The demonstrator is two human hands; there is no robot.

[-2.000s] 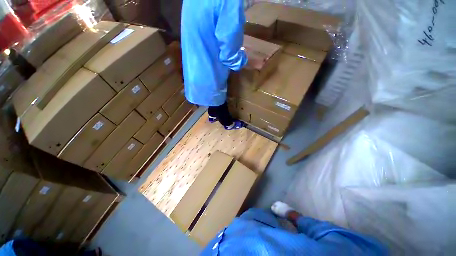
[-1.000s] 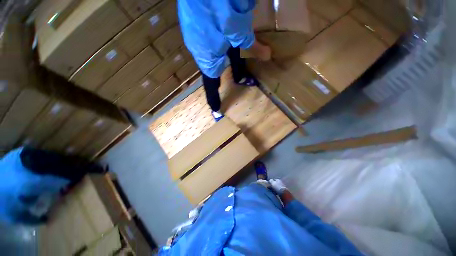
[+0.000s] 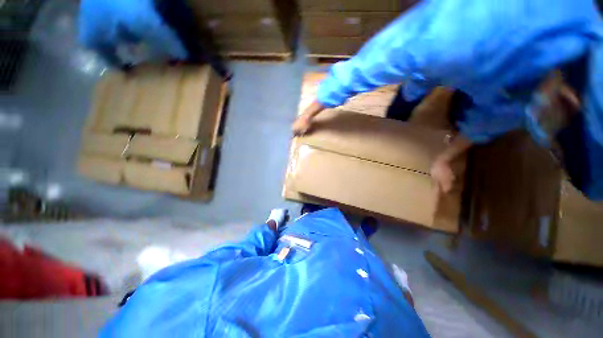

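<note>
A closed carton (image 3: 370,166) with a dark seam along its top lies on a low pale wooden pallet (image 3: 311,84), just in front of me. A facing worker in a blue smock bends over it with bare hands at its far left corner and right part. My left hand (image 3: 278,216), in a white glove, is small beside my smock, touching no carton; its fingers are unclear. My right hand (image 3: 401,277), also white-gloved, is a blurred patch at my right side, mostly hidden by my smock.
Another worker in blue (image 3: 132,30) leans over a carton stack (image 3: 149,105) with partly raised flaps at left. Stacked cartons (image 3: 350,26) stand behind. A red sleeve or garment (image 3: 40,270) is at lower left. A long brown strip (image 3: 476,294) lies on the floor at right.
My view has swung towards the left. The facing worker, upright before, now bends over the carton with both hands on it. My left hand shows more clearly; my right is more hidden.
</note>
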